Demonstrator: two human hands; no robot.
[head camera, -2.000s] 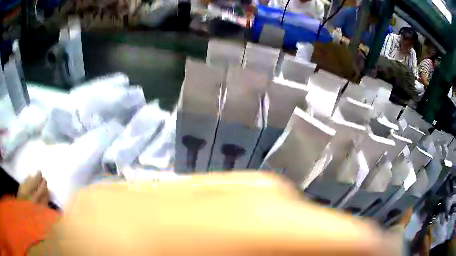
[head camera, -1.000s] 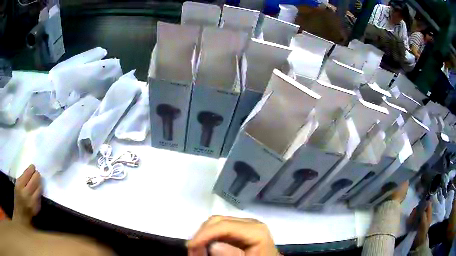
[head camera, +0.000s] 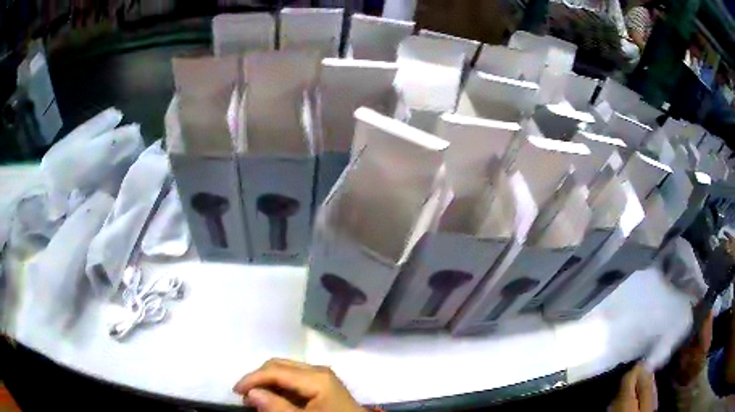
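Note:
My right hand (head camera: 298, 386) is at the bottom centre, at the bench's near edge. Its fingers point left and are curled; I see no object in it, but its underside is hidden. My left hand is out of the picture. Open grey-blue boxes (head camera: 278, 205) with a dark fan picture stand in rows with their top flaps up. One box (head camera: 342, 294) stands in front, turned at an angle. Small bundles of white cable (head camera: 145, 302) lie on the white bench (head camera: 234, 322) to the left. Filled milky sleeves (head camera: 129, 209) lie behind and left of them.
Another person's hand (head camera: 637, 390) is at the lower right beside a whitish sleeve (head camera: 669, 338). More hands and dark items are crowded at the right rim. A single box (head camera: 36, 100) stands at the far left on the dark green belt (head camera: 113, 68). Further people are at the top right.
The view has shifted, so the boxes and cables appear further left. The large blurred skin area near the lens is gone. The neighbour's hand at the left is out of view.

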